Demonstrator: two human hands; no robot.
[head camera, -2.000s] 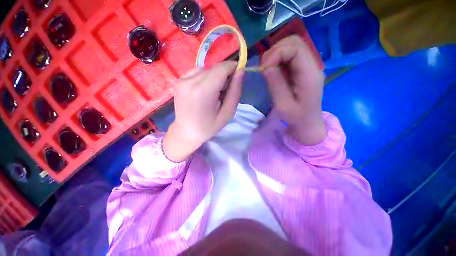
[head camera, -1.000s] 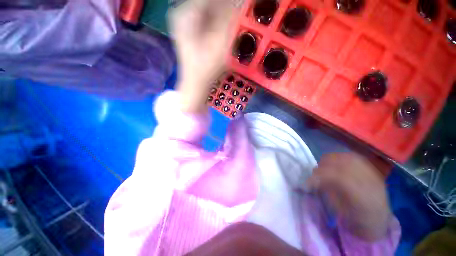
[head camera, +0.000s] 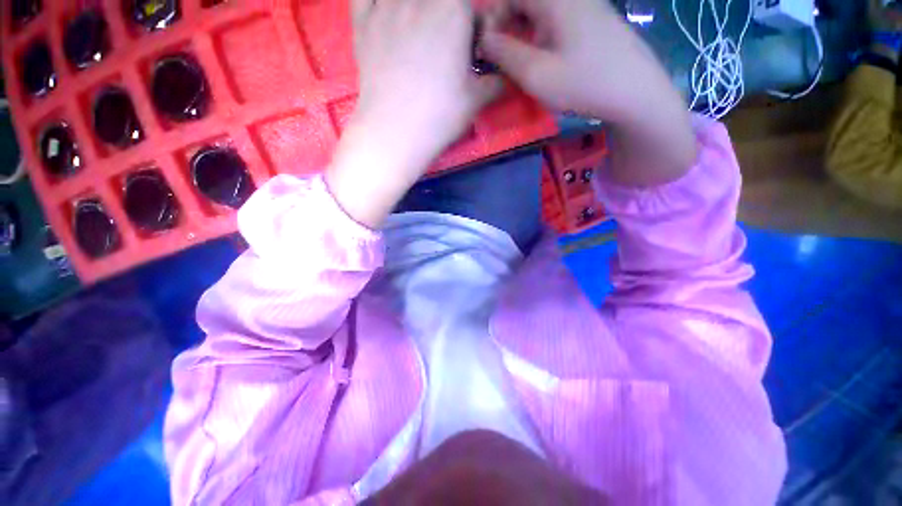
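Note:
The red-orange foam tray (head camera: 297, 138) holds several round black watch heads in clear film, such as one in its lower row (head camera: 220, 176). My left hand (head camera: 410, 84) is over the tray's right part, fingers closed around a dark, glossy watch head (head camera: 483, 51). My right hand (head camera: 588, 69) meets it from the right, with its fingertips on the same watch head. The fingers hide most of this watch head. Small light pieces show on some watch heads at the tray's left. The tape roll is not visible.
Coiled white cords (head camera: 720, 64) and a white box (head camera: 786, 12) lie on the dark green bench at the upper right. A smaller red tray (head camera: 574, 183) with dark pieces is below the bench edge. Another person's mustard sleeve (head camera: 870, 128) is at the far right.
Two seconds ago both hands held the tape roll and pulled its end; one second ago they were apart and blurred. Now they are together at a watch head. The camera view has swung.

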